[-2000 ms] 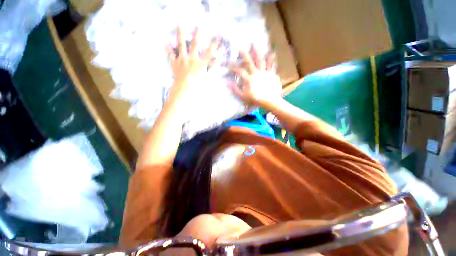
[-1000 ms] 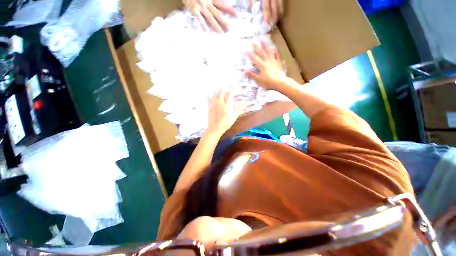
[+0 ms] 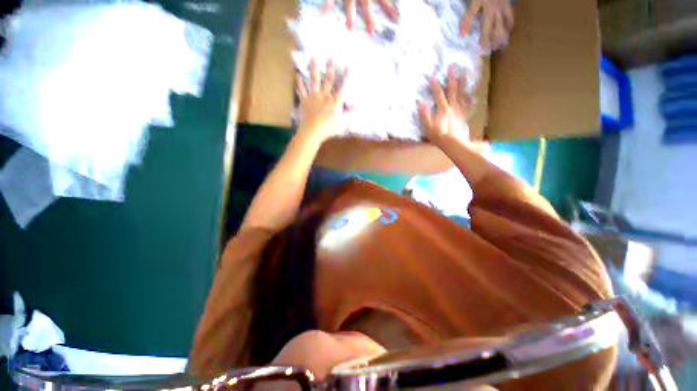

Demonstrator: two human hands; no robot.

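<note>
Bagged cables [image 3: 390, 65] form a bright white, wrinkled layer in the open cardboard carton [image 3: 267, 92] at the top centre. Single coils cannot be told apart in the glare. My left hand [image 3: 322, 103] lies on the near left part of the layer, palm down with fingers spread. My right hand [image 3: 447, 111] lies on the near right part, also with spread fingers. Neither hand grips anything.
Another person's hands [image 3: 489, 19] rest at the far side of the bags. Empty bubble bags [image 3: 92, 84] lie on the green bench [image 3: 145, 260] at left. A crumpled white cloth [image 3: 42, 332] is at lower left. A carton flap [image 3: 543, 76] spreads right.
The view has shifted, so the carton stands straighter and further up. The other person's hands came in after the first frame. My hands are further apart than one second ago, still on the bags.
</note>
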